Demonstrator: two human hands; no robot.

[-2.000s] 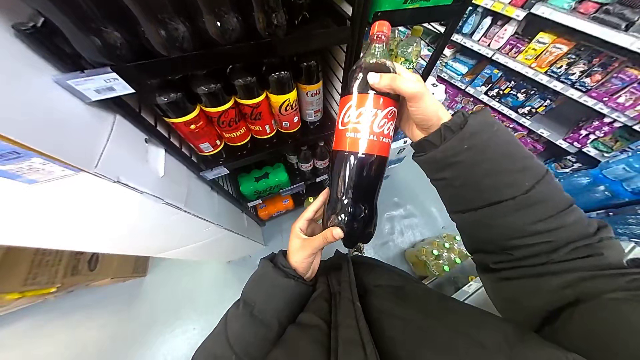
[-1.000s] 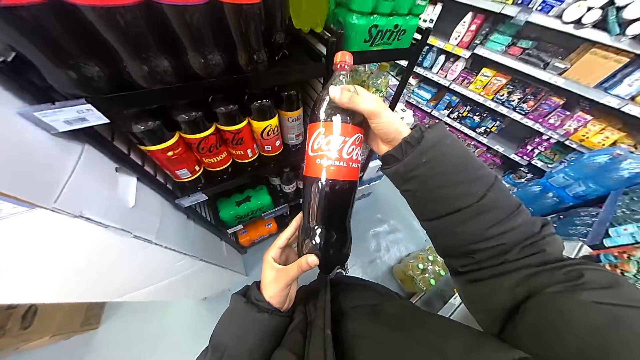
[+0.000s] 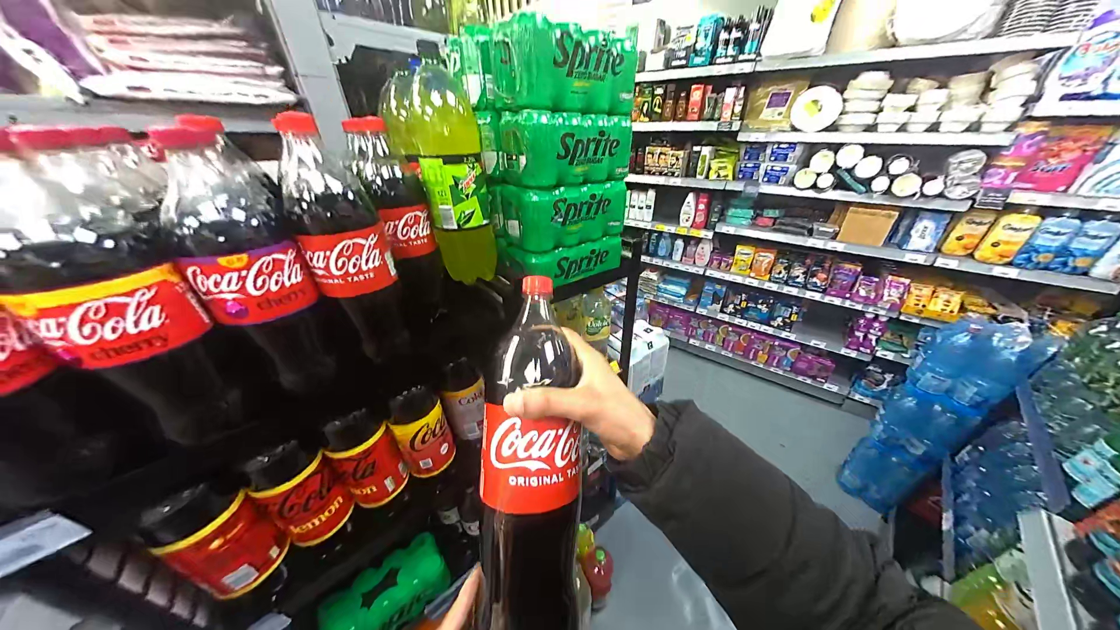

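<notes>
A large Coca-Cola bottle (image 3: 532,472) with a red cap and red label stands almost upright at the centre. My right hand (image 3: 582,394) grips it round the shoulder, thumb across the top of the label. Only a few fingers of my left hand (image 3: 462,604) show, by the bottle's lower left side at the bottom edge; the rest is out of view. To the left, the upper shelf holds cherry Coca-Cola bottles (image 3: 249,284), original ones (image 3: 346,254) and a green Mountain Dew bottle (image 3: 459,192). Lemon Coca-Cola bottles (image 3: 306,499) stand on the shelf below.
Stacked Sprite can packs (image 3: 564,149) rise behind the bottle, with a green multipack (image 3: 385,586) low down at left. Shelves of household goods (image 3: 787,236) line the far side across the grey floor (image 3: 744,394). Blue wrapped water bottles (image 3: 949,402) are stacked at right.
The view has tilted up, bringing the upper shelf and the Sprite stack into sight. My left hand, seen fully at the bottle's base before, is now mostly out of frame. The right hand still grips the bottle.
</notes>
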